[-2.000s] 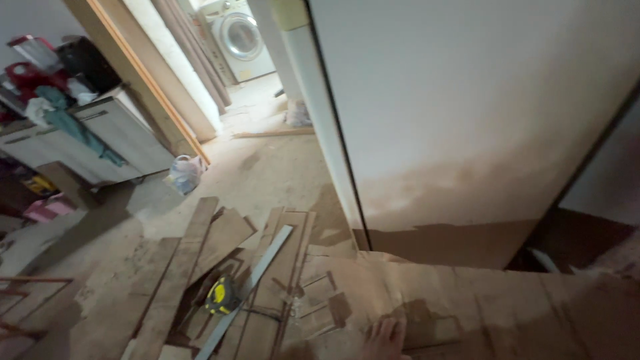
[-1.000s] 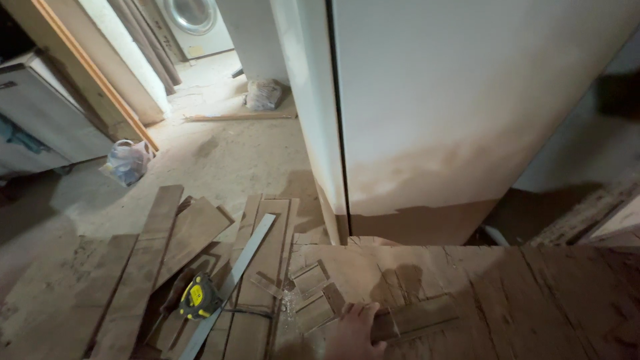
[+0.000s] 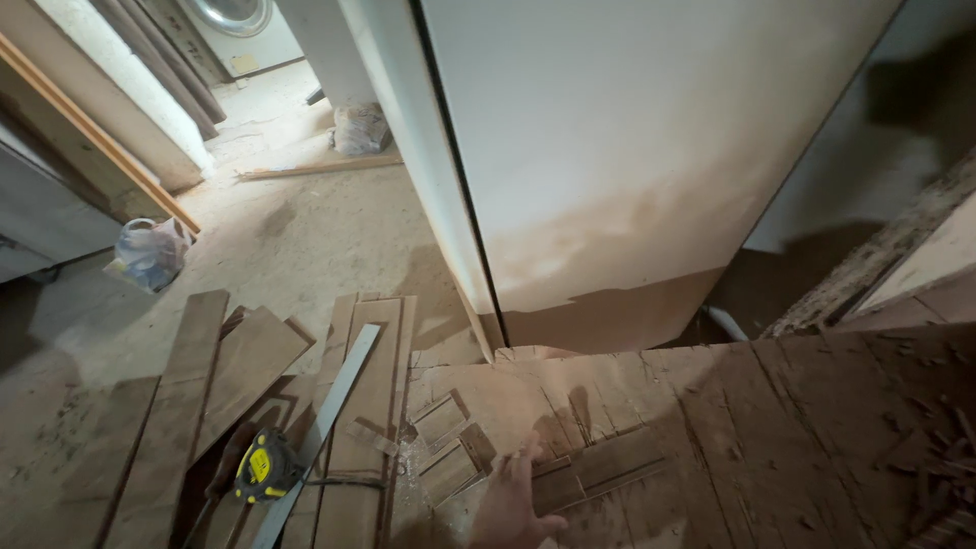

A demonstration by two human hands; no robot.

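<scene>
My left hand [image 3: 507,496] reaches in from the bottom edge, fingers forward and thumb to the right. It is at the left end of a short grooved wooden board [image 3: 553,484], which lies against a longer grooved piece [image 3: 619,457]. Whether the fingers grip it is unclear. Left of the hand lie small wooden offcuts [image 3: 450,469]. Farther left, a metal straightedge [image 3: 335,419] rests over long planks [image 3: 374,381], beside a black and yellow tape measure [image 3: 267,465] and a dark-handled tool [image 3: 229,461], perhaps a screwdriver. My right hand is out of view.
A large pale panel [image 3: 610,152] stands ahead, stained near its base. Worn wooden flooring [image 3: 732,427] extends right, with debris [image 3: 945,473] at its edge. More planks [image 3: 175,412] lie left. Plastic bags [image 3: 152,252] and a wooden strip [image 3: 320,168] are on the rough floor near a doorway.
The view has swung right and down. My left hand shows more fully than two seconds ago, staying beside the small wooden pieces.
</scene>
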